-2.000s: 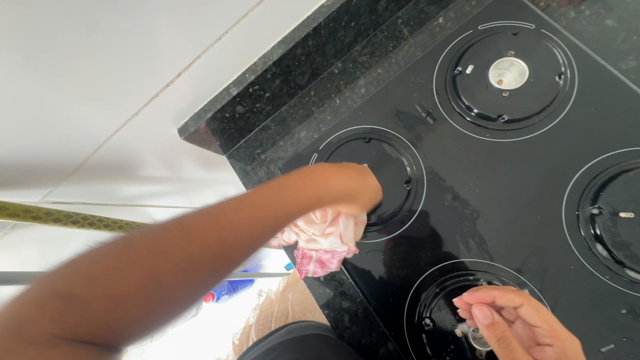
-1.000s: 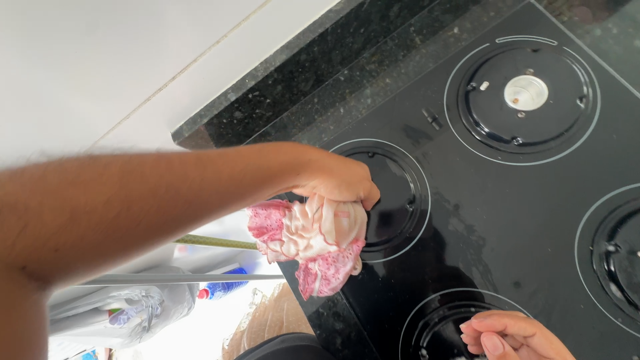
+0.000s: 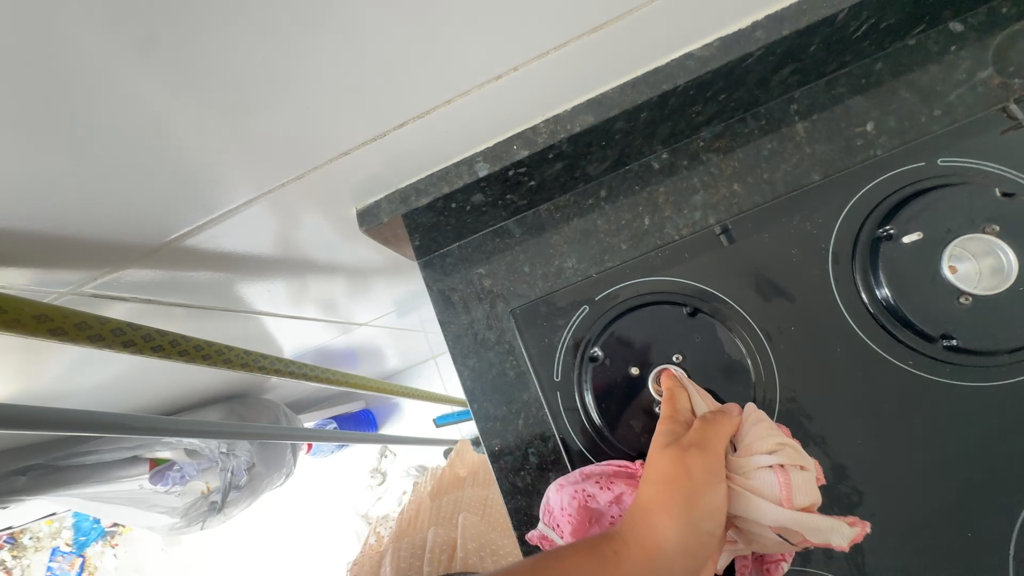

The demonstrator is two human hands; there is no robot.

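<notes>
A bunched pink and cream cloth [image 3: 780, 472] is gripped in my left hand [image 3: 692, 456]. My index finger presses a twisted part of it at the small metal burner cup [image 3: 666, 382] in the middle of the round black burner recess [image 3: 616, 400]. Eyelet holes show in the pink part of the cloth, which hangs beside my wrist over the edge of the black glass cooktop [image 3: 856, 432]. My hand and the cloth hide the lower right of this recess. My right hand is out of view.
Another burner recess [image 3: 904, 296] with a wider metal cup lies at the right. Dark speckled granite [image 3: 496, 352] borders the cooktop. At the left are a patterned yellow-green pole [image 3: 200, 352], a grey pole [image 3: 240, 428], a plastic bag [image 3: 264, 464] and a blue-capped bottle [image 3: 344, 428].
My left hand has moved to the middle of the burner recess, with the cloth still in it. My right hand, seen at the lower right before, has gone out of view. The view has shifted.
</notes>
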